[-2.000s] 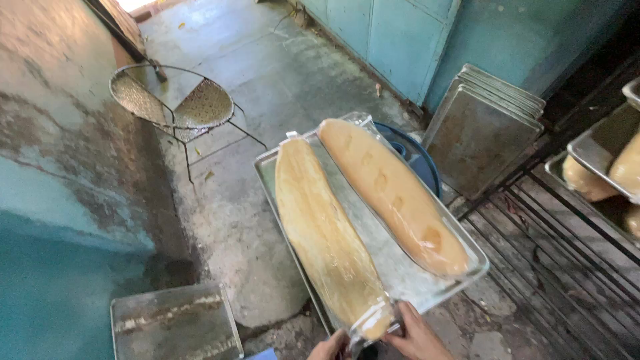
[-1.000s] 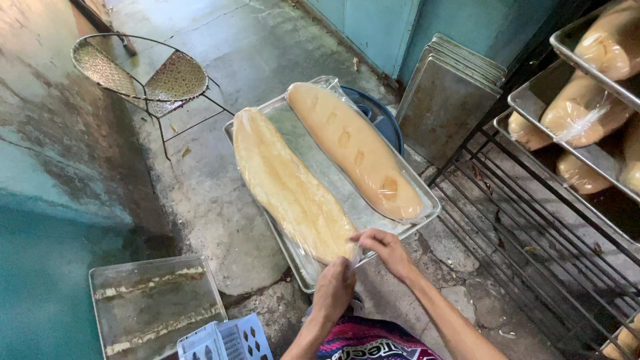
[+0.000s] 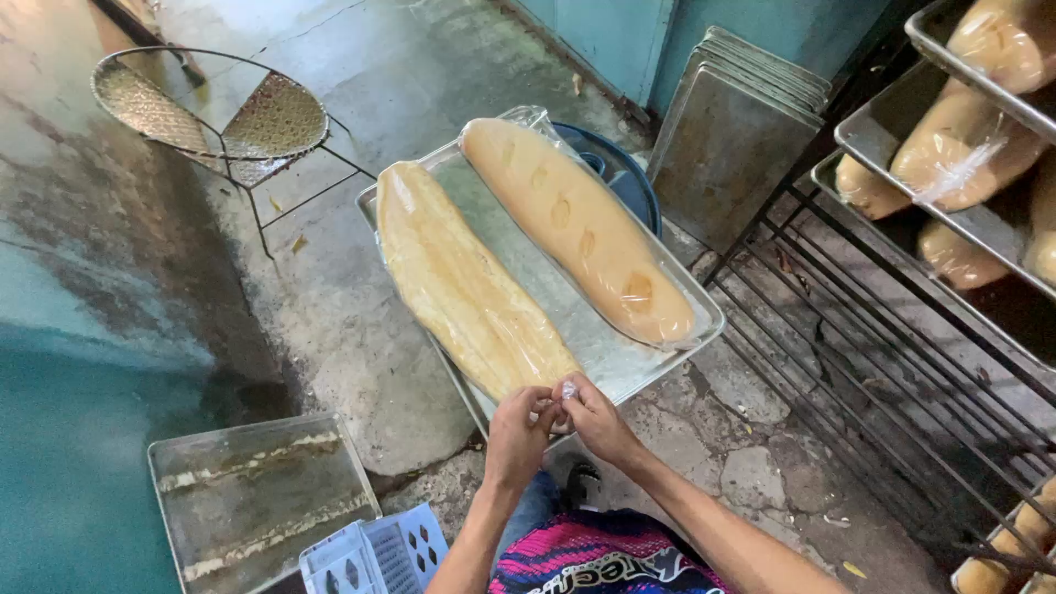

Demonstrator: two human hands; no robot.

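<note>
Two long bread loaves in clear plastic bags lie side by side on a metal baking tray [image 3: 495, 198]. The left loaf [image 3: 470, 289] is pale and flattish, with a lengthwise crease; the right loaf [image 3: 577, 231] is browner, with a row of marks along its top. At the near end of the left loaf, my left hand [image 3: 521, 433] and my right hand [image 3: 598, 419] meet, pinching the gathered end of its plastic bag [image 3: 569, 389] between the fingertips. The fingers partly hide the gathered plastic.
A dark metal rack [image 3: 874, 330] stands at right, with bagged loaves [image 3: 957, 157] on trays above. Several baking trays [image 3: 726, 148] lean on the blue wall. A round wire-framed chair [image 3: 214, 124] stands upper left. An empty tray [image 3: 264, 495] and a light blue plastic crate [image 3: 375, 553] are lower left.
My hands have drawn together at the loaf's near end, and the bag's end there is now bunched into a small twist between the fingers. Both loaves remain on the tray.
</note>
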